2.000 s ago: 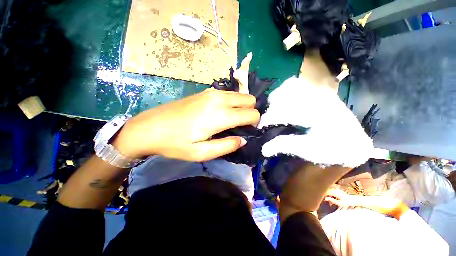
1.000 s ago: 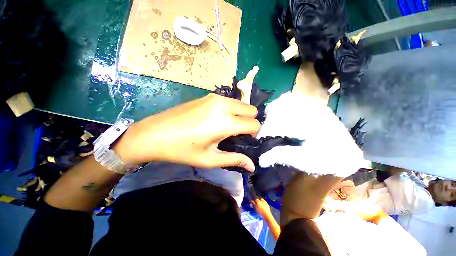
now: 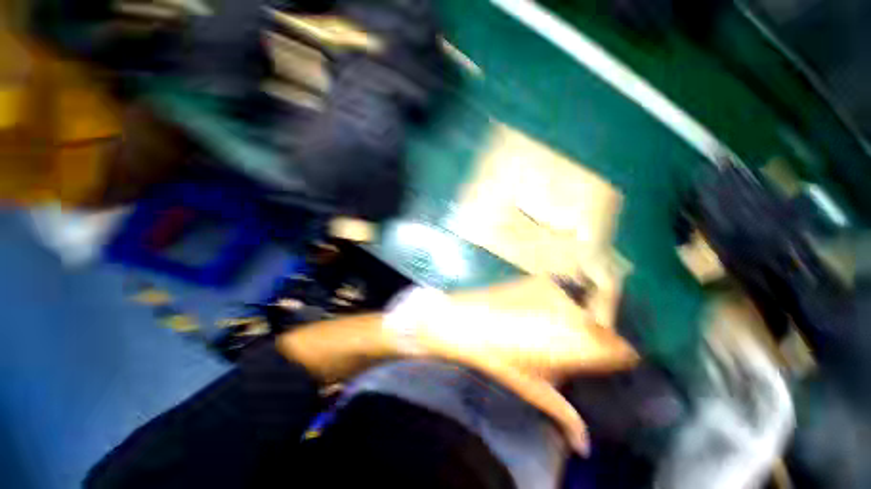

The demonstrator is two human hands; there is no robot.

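The whole view is blurred. My bare left hand (image 3: 520,329), with a pale wristband, is bent around a black layered piece (image 3: 621,396); dark material shows between thumb and fingers. A cream projection (image 3: 605,291) stands out above the knuckles. My gloved right hand (image 3: 740,406) is apart from it at the lower right, a white smear just below another black piece (image 3: 754,229) with cream ends. Its fingers and anything in them cannot be made out. The tan cardboard mat (image 3: 540,196) lies beyond my left hand; no dish can be made out on it.
A green bench (image 3: 573,86) with a white line (image 3: 611,72) runs across the top. A dark heap with tan blocks (image 3: 358,124) lies at its left. A blue stool (image 3: 191,234) and dark pieces with cream bits (image 3: 334,287) are below. An orange-yellow shape (image 3: 57,124) is at far left.
The view has swung left and tilted, showing the stool and heap. My right hand has come away from the piece in my left hand and moved right. The neighbouring worker is out of view.
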